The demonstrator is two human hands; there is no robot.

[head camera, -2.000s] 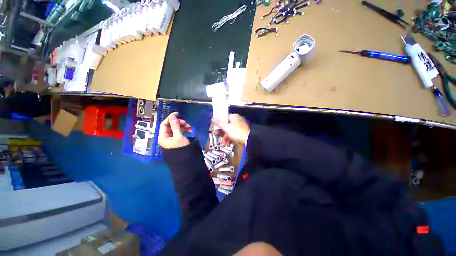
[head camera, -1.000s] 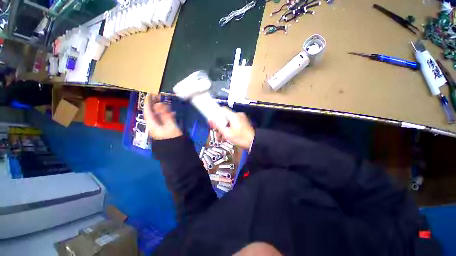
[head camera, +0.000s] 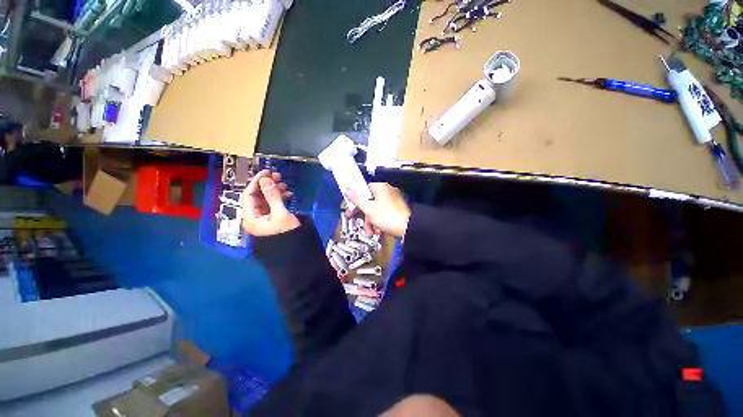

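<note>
My right hand holds a white handheld fan unit by the lower end of its handle, its round head up and to the left near the bench edge. My left hand is to the left, not touching the unit, with its fingers curled and thumb near the fingertips; whether anything small is between them cannot be told. A white fixture stands at the bench edge beside the unit's head. A handle housing shell with an open ring head lies on the brown board.
A blue crate of loose housing parts is below my hands; another blue crate and a red stool are left. White units line the far left bench. A screwdriver, glue bottle and white wires lie on the bench.
The unit in my right hand has come away from the fixture area, swung up and left, then back right and more upright. My left hand moved left and its fingers are now more curled.
</note>
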